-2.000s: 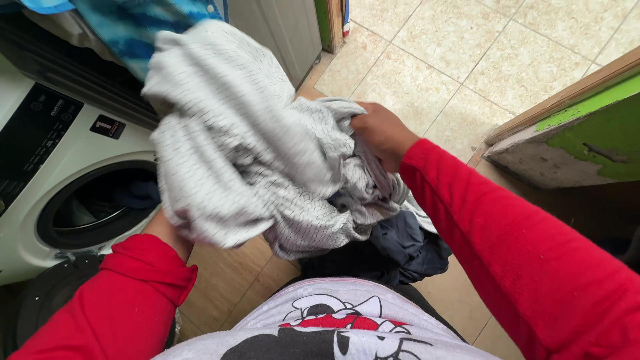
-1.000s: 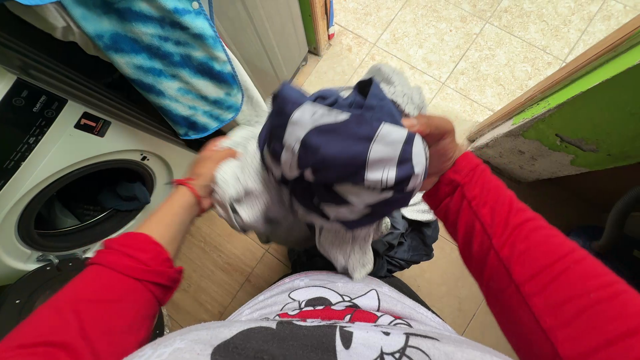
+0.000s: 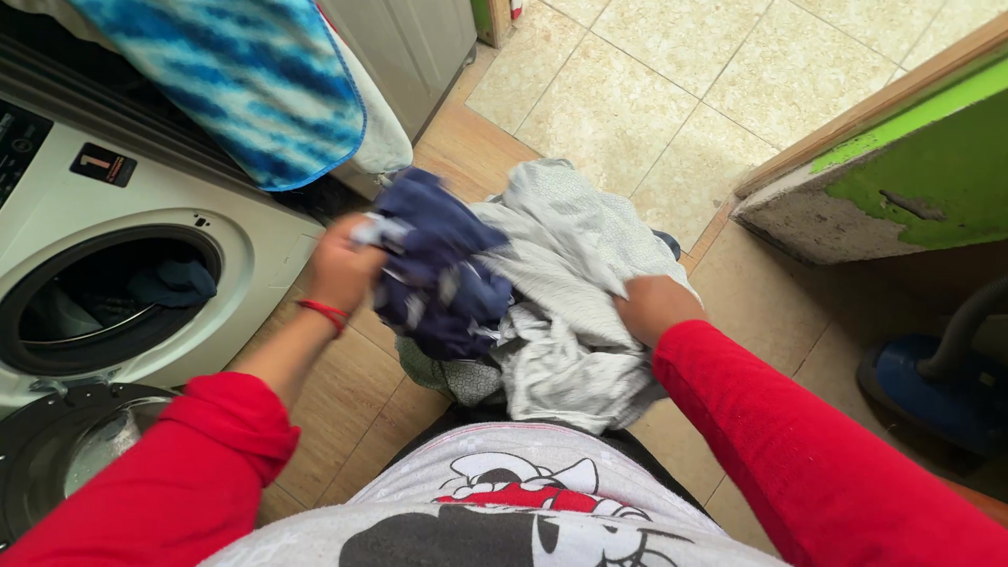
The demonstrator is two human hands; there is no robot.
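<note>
My left hand, with a red string on its wrist, grips a navy and white cloth, which is blurred. My right hand is closed on a light grey patterned cloth that hangs in folds in front of me. The two cloths touch between my hands. A grey-green patterned part of fabric shows below the navy cloth. At the left stands a white front-loading washing machine, its round door open, with a dark blue cloth inside the drum.
A blue and white towel hangs at the upper left, beside a grey cabinet door. On the right, a green wall end with chipped paint juts out. Below it sits a blue vacuum cleaner with a grey hose.
The navy cloth, bunched over the grey one between both hands a second ago, is now held out to the left by my left hand. The grey cloth has spread lower on the right.
</note>
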